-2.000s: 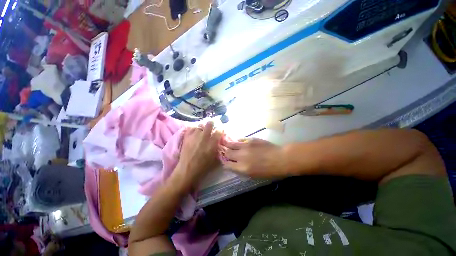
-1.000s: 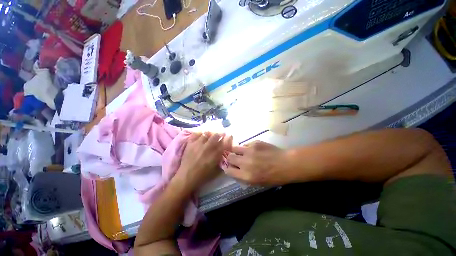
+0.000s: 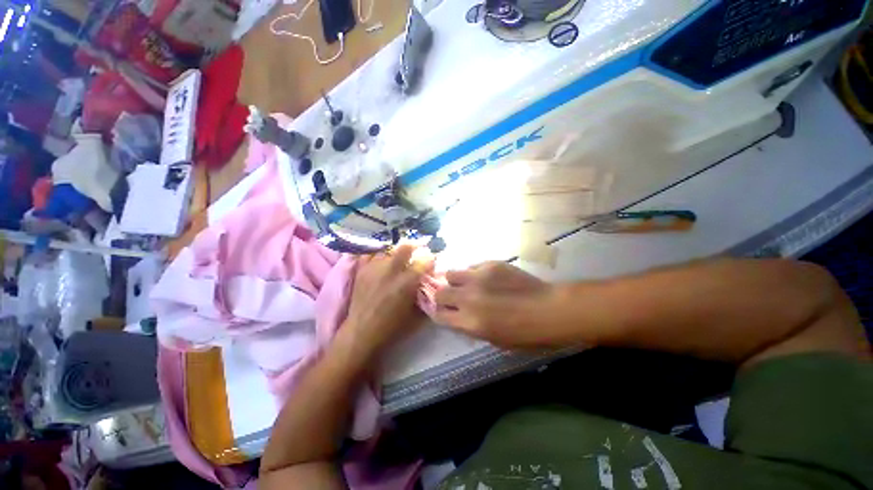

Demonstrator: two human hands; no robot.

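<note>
The pink and white garment piece [image 3: 278, 278] lies bunched left of the needle area, with part hanging over the table's front edge. My left hand [image 3: 383, 292] is on the pink cloth just in front of the presser foot area, fingertips under the bright lamp. My right hand [image 3: 493, 304] pinches the narrow pink fabric edge [image 3: 428, 292] beside my left fingertips. The white sewing machine [image 3: 498, 105] has a blue stripe and JACK lettering. Glare and my fingers hide the needle and the exact stitching point.
Thread snips [image 3: 651, 221] with a green and orange handle lie right of the lamp glare. A pink strip [image 3: 177, 412] hangs over the table's yellow-brown left end [image 3: 209, 402]. Red cloth [image 3: 220, 105] and a phone with a white cable lie behind the machine.
My left fingers have bent and bunched closer at the fabric edge. My right hand stays beside them, still pinching the cloth. The view has shifted slightly.
</note>
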